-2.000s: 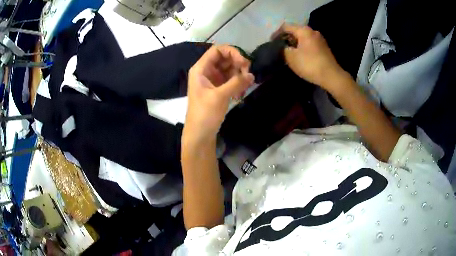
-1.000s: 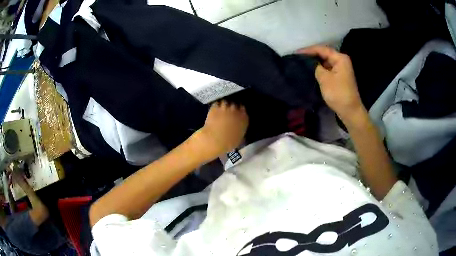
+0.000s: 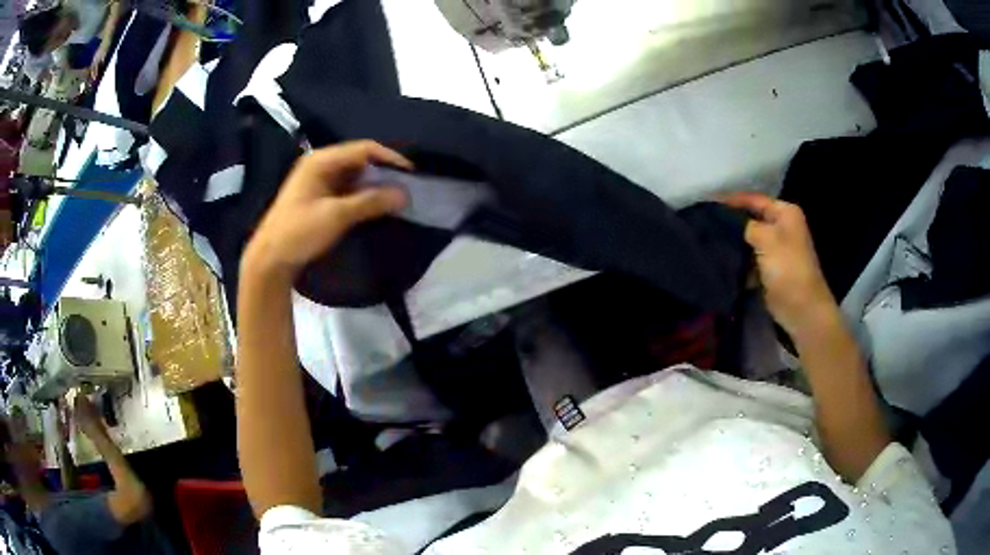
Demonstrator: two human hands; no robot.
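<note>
A long black sleeve of a black-and-white garment stretches between my two hands, above the front edge of the white machine table. My left hand grips the garment near a white panel, thumb and fingers closed on the cloth. My right hand pinches the sleeve's far end at the right; its fingertips are partly hidden by the cloth. The rest of the garment lies at the upper left.
The sewing machine head with its needle area is at the top. A black-and-white garment heap lies at right. Brown taped board, another machine, a person's arm and a red container are at left.
My left hand has moved up and left from the lap side and now lifts the cloth by the white panel. My right hand still holds the sleeve end, appearing slightly lower and further right.
</note>
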